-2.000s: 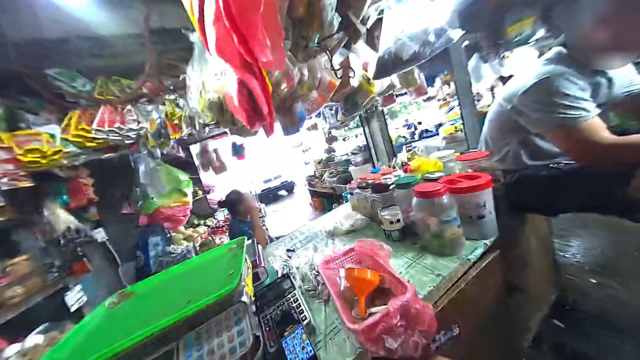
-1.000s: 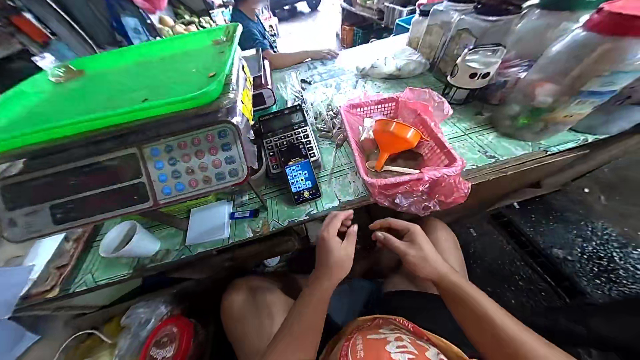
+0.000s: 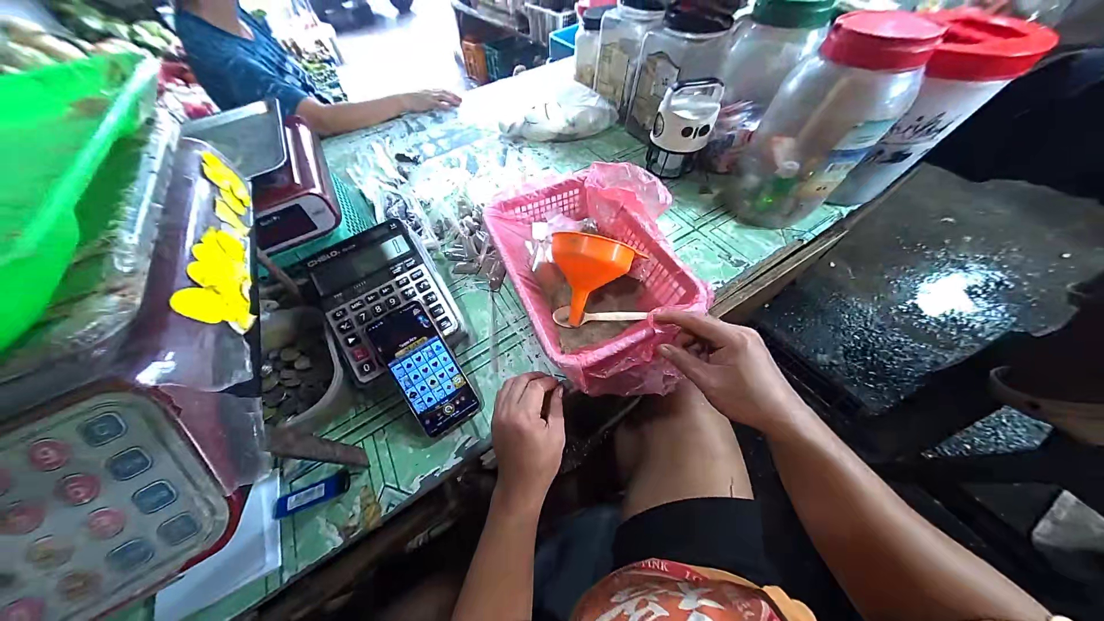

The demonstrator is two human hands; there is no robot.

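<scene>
A pink plastic basket (image 3: 533, 297) lined with pink plastic film stands on the green counter. Inside it an orange funnel (image 3: 593, 261) rests spout down over brown powder, beside a light-coloured spoon (image 3: 617, 316). My right hand (image 3: 720, 362) is at the basket's near right corner, thumb and fingers at the film; whether they pinch it is unclear. Just left of the basket's near end, my left hand (image 3: 528, 423) rests by the counter edge with fingers curled, and what may be inside them is hidden. A phone (image 3: 431, 371) lies against a calculator (image 3: 379, 285) to the left.
Lidded plastic jars (image 3: 828, 129) and a white lantern-like item (image 3: 686, 121) stand at the back right. Small clear bags (image 3: 466, 207) lie behind the basket. A large scale (image 3: 112, 483), a small red scale (image 3: 297, 190) and a coin container (image 3: 319, 401) are left. Another person's hand (image 3: 431, 100) rests farther back.
My right hand has moved from above my lap to the basket's near right corner. My left hand is now at the counter edge, farther from the right. The view has shifted down to the counter.
</scene>
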